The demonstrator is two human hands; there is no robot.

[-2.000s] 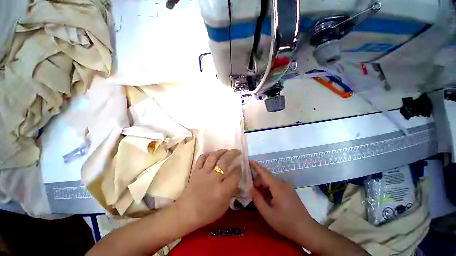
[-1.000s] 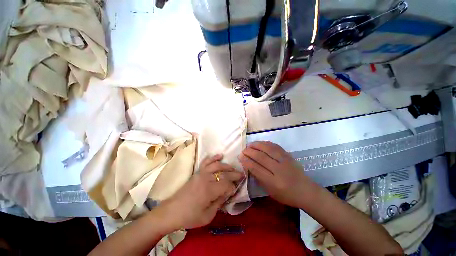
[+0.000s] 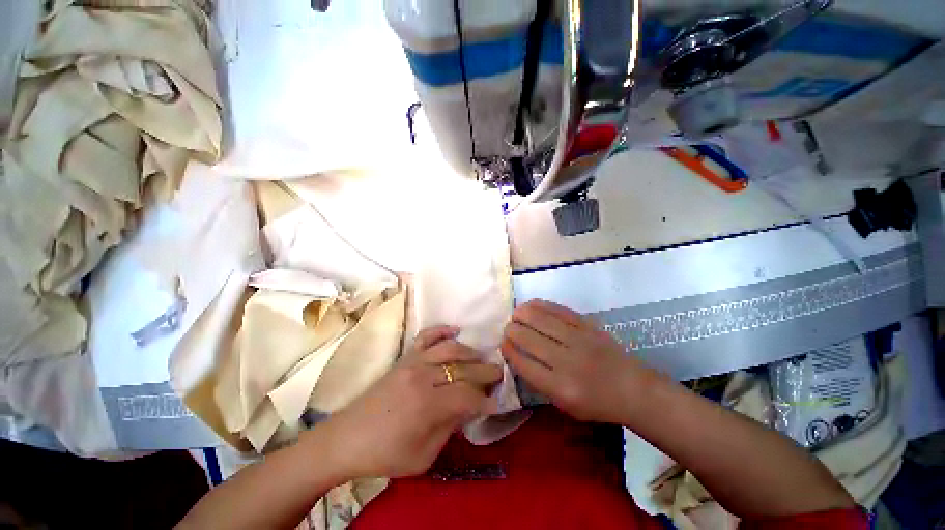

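A cream garment piece (image 3: 321, 342) lies crumpled on the table's front left part and runs flat up under the machine head, where bright light washes it out. My left hand (image 3: 430, 399), with a gold ring, lies on the cloth near the front edge, its fingertips pinching the cloth's right edge. My right hand (image 3: 575, 357) is beside it, fingers together, fingertips holding the same edge. The cloth's front end hangs just below my fingers. The presser foot and needle area (image 3: 505, 188) is at the cloth's far right edge; its details are lost in glare.
A large cream cloth heap (image 3: 104, 135) is at the left. The white machine head (image 3: 446, 62) has a chrome loop (image 3: 570, 124) before it. An orange-and-blue tool (image 3: 710, 169) lies right of the needle. A plastic packet (image 3: 829, 393) and more cloth are below the table's ruler-marked edge (image 3: 725, 321).
My right hand has come from below the cloth edge to lie flatter on it, fingers together. My left hand has moved slightly down and left. The cloth strip between them looks flatter.
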